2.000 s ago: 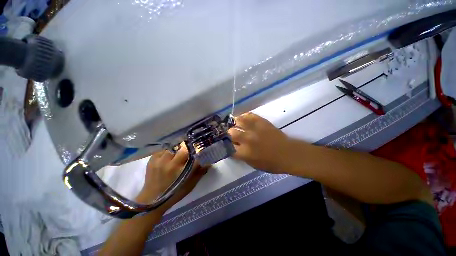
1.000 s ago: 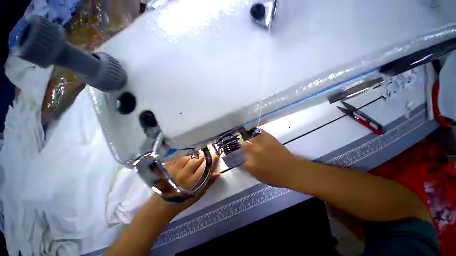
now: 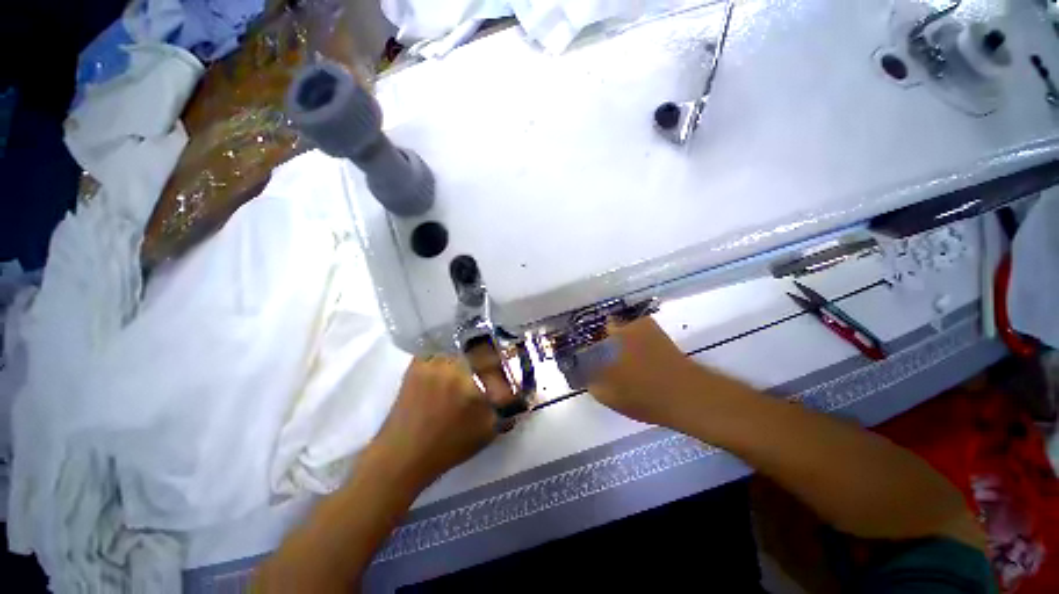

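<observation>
The white sewing machine head [image 3: 557, 163] spans the upper middle. Its shiny curved metal loop [image 3: 517, 389] and the dark grey ribbed block [image 3: 589, 362] are at the lit needle area. My left hand [image 3: 447, 406] is just left of the loop, fingers bent and partly behind the metal; its fingertips are hidden. My right hand [image 3: 639, 369] is right beside the ribbed block, fingers bent towards the metal parts; its fingertips are hidden too. A large white garment piece [image 3: 232, 360] lies crumpled left of the head. I cannot tell whether either hand holds cloth.
Red and black snips [image 3: 838, 320] lie on the bed at right, near scattered small white pieces [image 3: 938, 258]. The grey ruler-marked table edge [image 3: 546, 473] runs along the front. A brown plastic-covered surface [image 3: 232, 163] is behind left. Red cloth [image 3: 952, 447] is at lower right.
The view has shifted, so the machine head sits further right and shows more of its top. My left hand has moved from behind the metal loop to its left side. My right hand stays by the block.
</observation>
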